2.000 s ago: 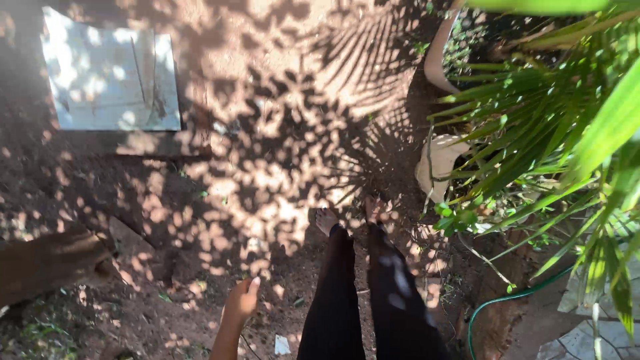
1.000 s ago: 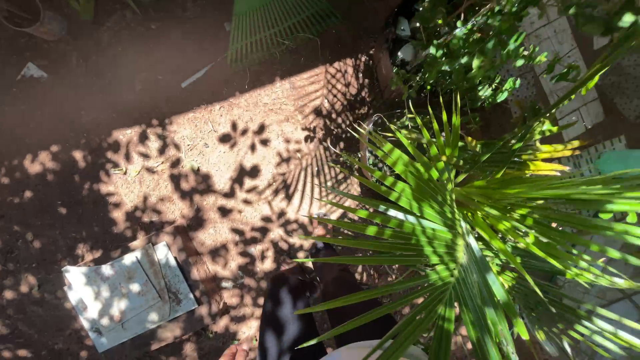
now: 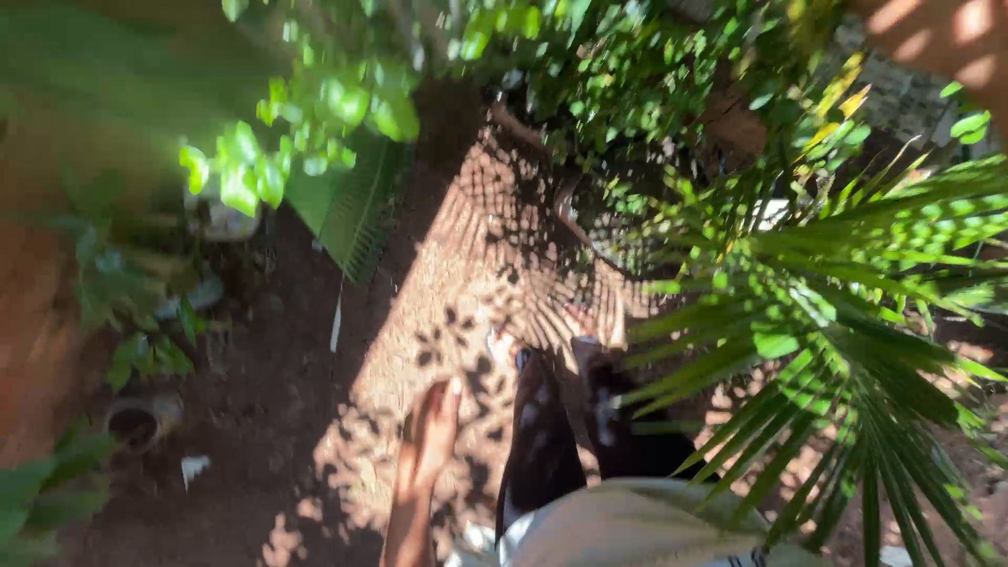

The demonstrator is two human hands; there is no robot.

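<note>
My left hand (image 3: 435, 417) hangs over the sunlit dirt ground, left of my dark trouser legs (image 3: 542, 441). Nothing shows in it, though its fingers are partly curled and blurred. My right hand is out of sight; palm leaves cover the right side of my body. Ahead of my legs, the shadow of a fan-shaped leaf falls on the dirt (image 3: 409, 331). A green fan-shaped thing with thin ribs (image 3: 358, 209), perhaps a leaf rake's head, lies at the upper left, partly hidden by leaves.
Large palm fronds (image 3: 819, 339) crowd the right side. Leafy plants (image 3: 614, 102) fill the top, beside a curved edge (image 3: 579, 224). At the lower left are an open-ended pipe or pot (image 3: 138, 421) and a small white scrap (image 3: 194, 468).
The view has shifted strongly; the pale square slab of the earlier frames is out of view. My left hand, barely visible one second ago, shows more fully now.
</note>
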